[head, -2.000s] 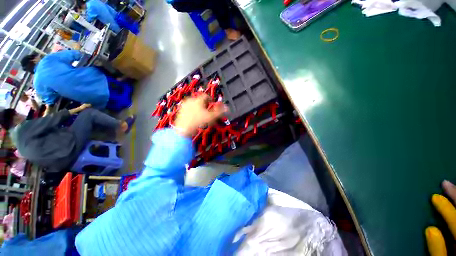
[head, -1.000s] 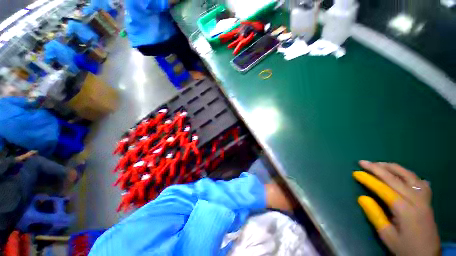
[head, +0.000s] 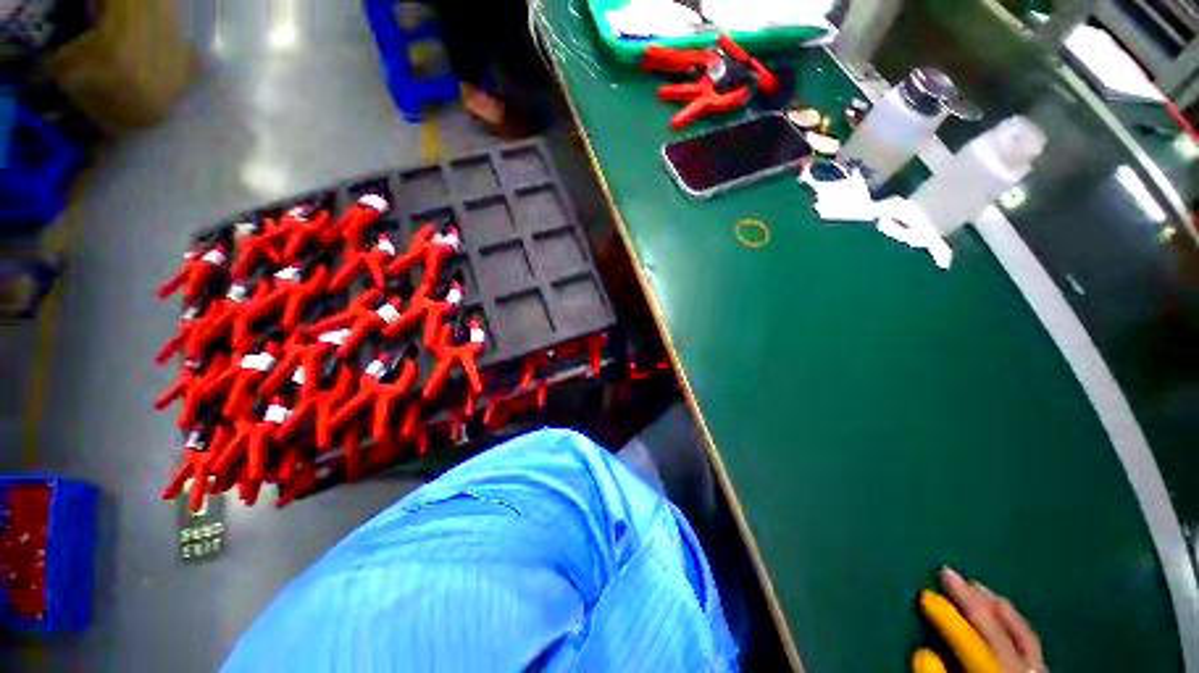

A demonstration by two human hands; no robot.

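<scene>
Red-handled tools with dark heads and white tags (head: 381, 381) lie in rows in a dark grey compartment tray (head: 523, 313) left of the bench. The tray's pockets on the side towards the bench are empty. More red tools show in a layer below its edge. My right hand (head: 980, 634) rests on the green bench at the bottom right, cut off by the picture's edge. Two fingers wear yellow finger cots, and nothing shows in it. My left hand is not in view; only a blue sleeve shows at the bottom centre.
On the bench (head: 907, 408) are a smartphone (head: 736, 154), a yellow rubber band (head: 752, 233), white scraps (head: 842, 197), two bottles (head: 897, 129) and red tools (head: 717, 86) by a green basket (head: 631, 42). A blue bin (head: 82, 552) stands on the floor. A person's foot shows beyond the tray.
My left hand has moved from over the tray to the bench edge, then out of view. The view has shifted, and my right hand now shows lower in the picture, more cut off.
</scene>
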